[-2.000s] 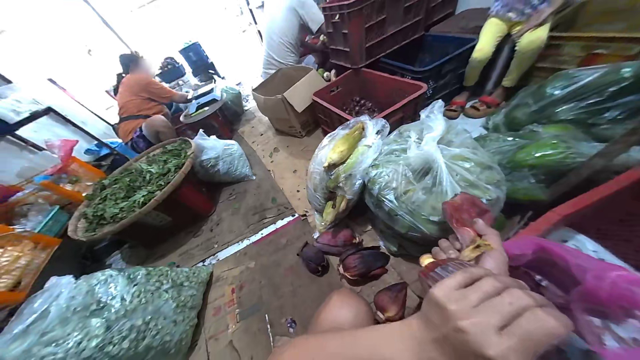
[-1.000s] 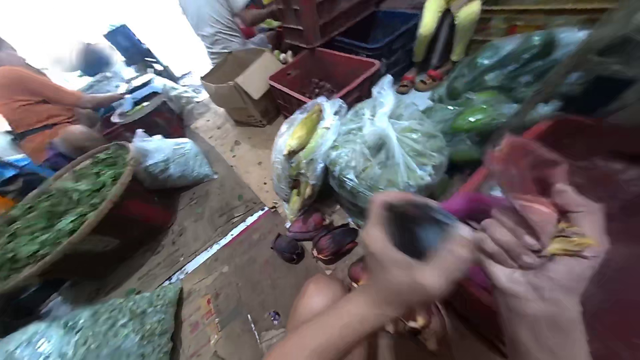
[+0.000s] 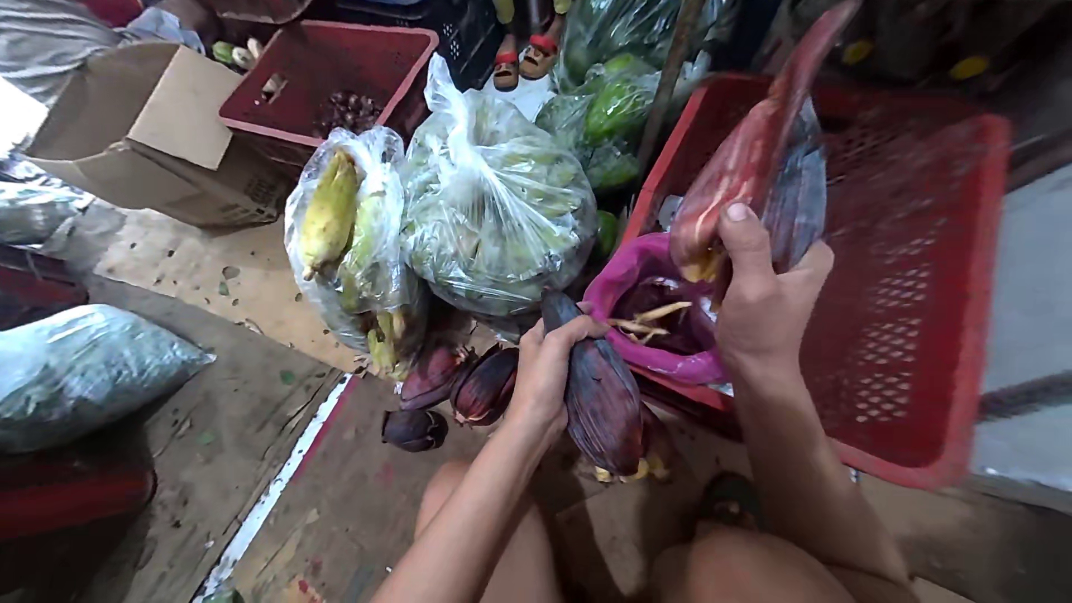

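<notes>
My left hand (image 3: 548, 364) grips a dark purple banana blossom (image 3: 599, 402) by its upper part, above the floor between my knees. Peeled red and grey-purple banana blossom bracts (image 3: 737, 167) are held in my right hand (image 3: 758, 285), over a magenta plastic bag (image 3: 611, 289) at the red crate's near left corner. Inside that bag lie dark bracts and pale strips (image 3: 657, 322). Several more banana blossoms (image 3: 486, 385) rest on the floor left of my left hand, and others are partly hidden behind the held one.
A red plastic crate (image 3: 963, 335) stands at the right. Ahead are clear bags of green produce (image 3: 502, 201) and of yellow-green produce (image 3: 331, 218), another red crate (image 3: 327, 33) and a cardboard box (image 3: 184, 109). A filled bag (image 3: 92, 368) sits left. A person's sandalled feet (image 3: 536, 60) show beyond.
The view has swung right and down. My hands, close together two seconds ago, are now apart. The right one has the bracts over the magenta bag; the left holds the blossom lower down.
</notes>
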